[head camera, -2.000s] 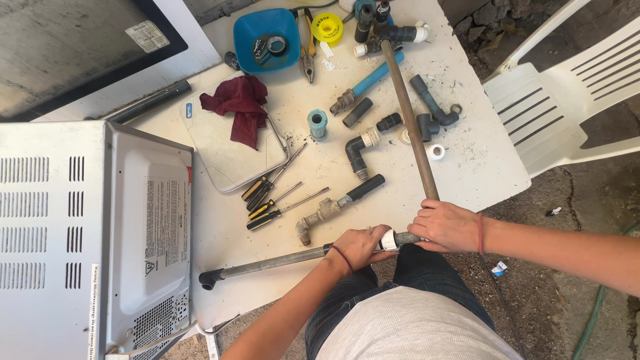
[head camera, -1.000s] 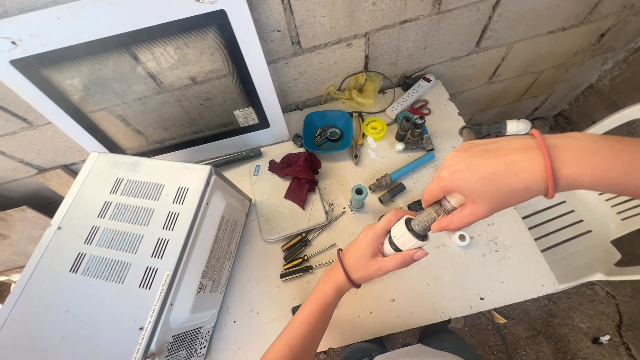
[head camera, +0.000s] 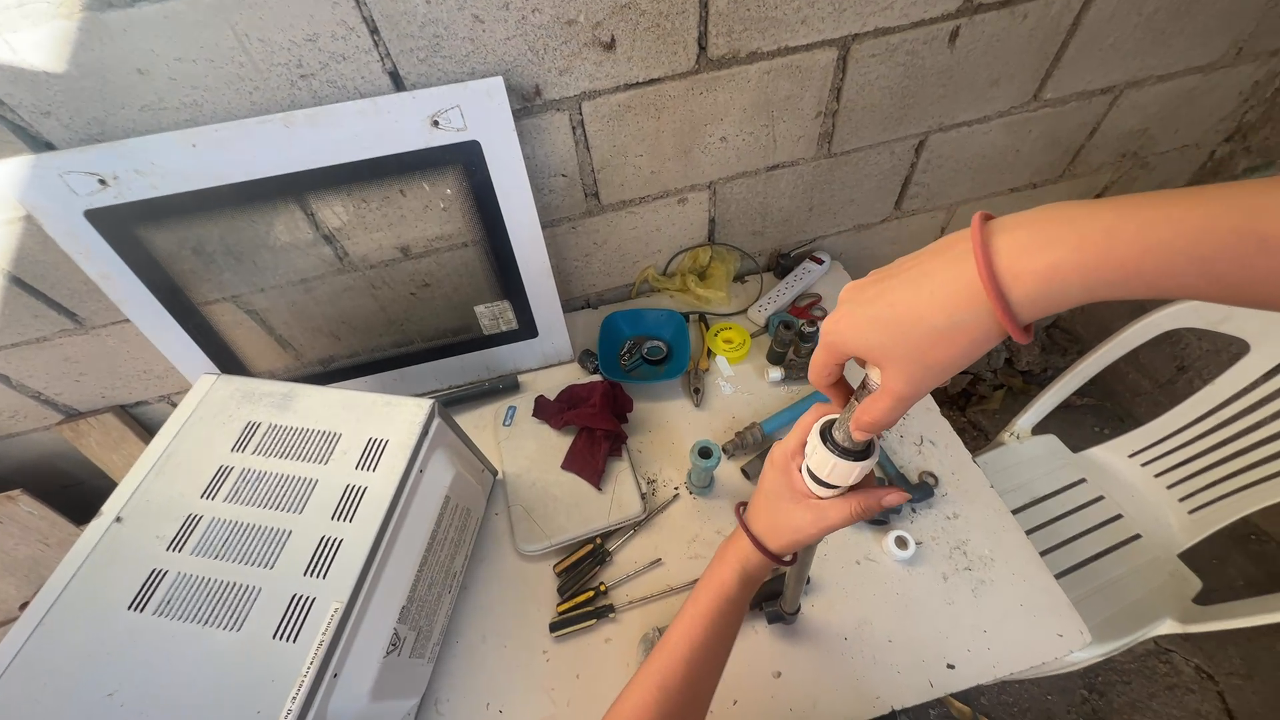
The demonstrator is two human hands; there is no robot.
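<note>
My left hand (head camera: 795, 505) is wrapped around a white plastic pipe coupling (head camera: 832, 465) with a black ring. A grey pipe (head camera: 796, 582) runs down from below that hand, its dark fitting at the table. My right hand (head camera: 895, 335) pinches a worn, rough pipe end (head camera: 856, 408) at the top of the coupling; the fingers hide part of it. A blue pipe (head camera: 795, 412) with a threaded fitting lies behind the hands. To their left stands a teal fitting (head camera: 703, 467), and a small white ring (head camera: 899, 545) lies to their right.
Several screwdrivers (head camera: 585, 620), a maroon cloth (head camera: 590, 425), a blue bowl (head camera: 645, 378), pliers (head camera: 697, 360) and yellow thread tape (head camera: 728, 341) lie on the white table (head camera: 960, 610). A microwave casing (head camera: 240, 520) stands left, an oven door (head camera: 510, 250) leans on the block wall, and a white chair (head camera: 1060, 500) is at right.
Two seconds ago both hands held the long pipes low over the table's near edge. Now they are raised together at the coupling, held upright. The view has tilted up towards the wall.
</note>
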